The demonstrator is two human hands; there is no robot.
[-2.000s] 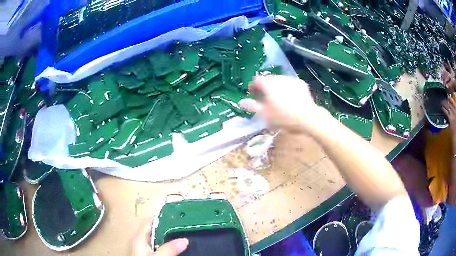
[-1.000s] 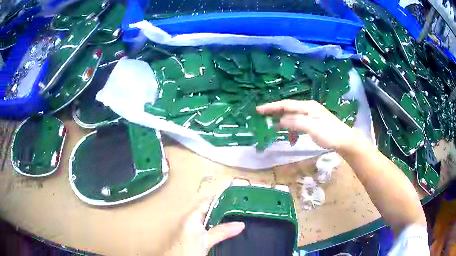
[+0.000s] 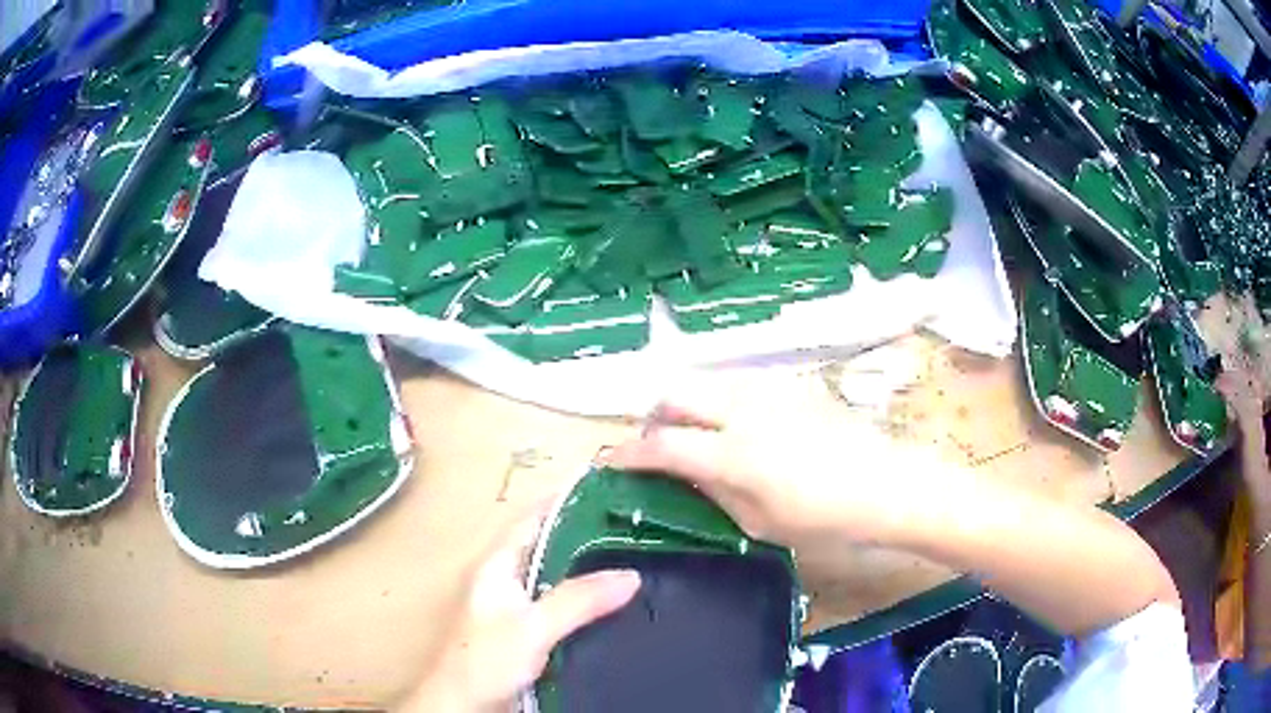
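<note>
A glossy green housing shell with a large dark recess lies at the bottom centre. My left hand holds its left side, thumb over the recess edge. My right hand is at the shell's top end, fingertips pressing on a small green panel that sits slightly tilted on the shell, above the recess. The right fingers partly cover the panel and the shell's top rim. Loose green panels are heaped in a white liner behind the hands.
A blue bin stands behind the liner. Housings lie at left, others overlap at right. A blue tray is far left. White smears mark the tan board. A neighbour's hand shows at the right edge.
My right hand has moved from above the heap down to the shell's top end with a green panel. My left hand still holds the shell. The view has shifted.
</note>
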